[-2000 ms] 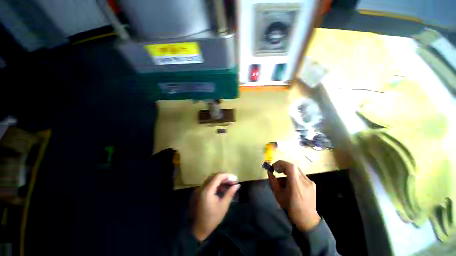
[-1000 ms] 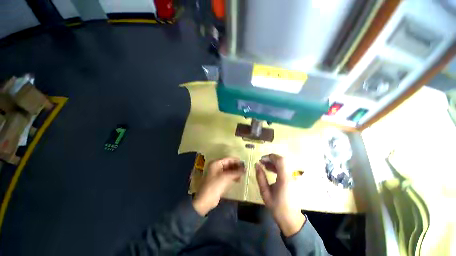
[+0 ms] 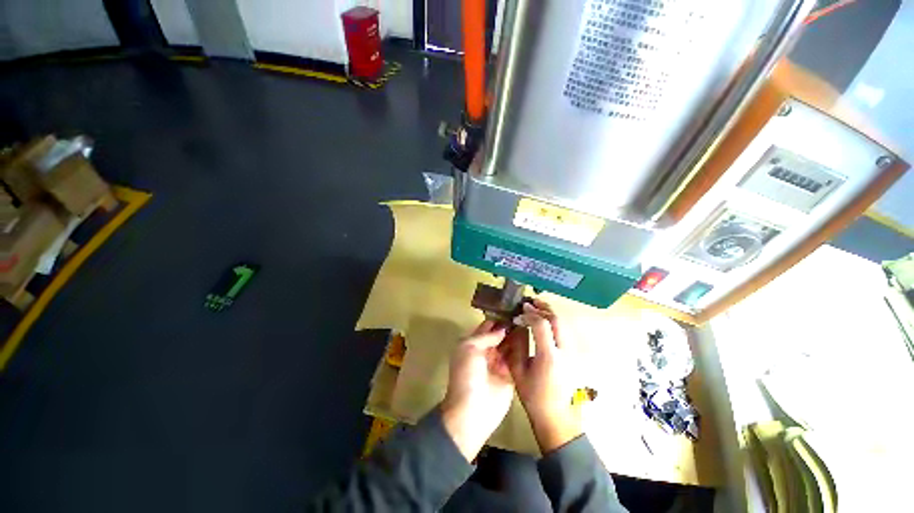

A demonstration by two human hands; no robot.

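Note:
My left hand (image 3: 479, 379) and my right hand (image 3: 541, 373) are close together under the press head (image 3: 546, 263). Their fingertips meet just in front of the brown pressing die (image 3: 493, 300) on the shaft. A small pale and dark bit shows at the fingertips, but what each hand grips is hidden. The tan cut panel (image 3: 419, 263) lies across the press base under both hands. Its notched left edge hangs out over the floor side. The dark badge seen earlier on the panel is hidden by the fingers.
The control box (image 3: 730, 236) stands right of the press head. A clear bag of dark badges (image 3: 669, 399) lies right of my hands. Yellow push buttons show at the panel's left edge (image 3: 396, 349) and through it (image 3: 584, 396). Olive panels (image 3: 792, 466) are stacked on the white table.
Both hands have moved forward from the panel's near part to the die and come together. The view has turned left, and the press now looks closer and sharper.

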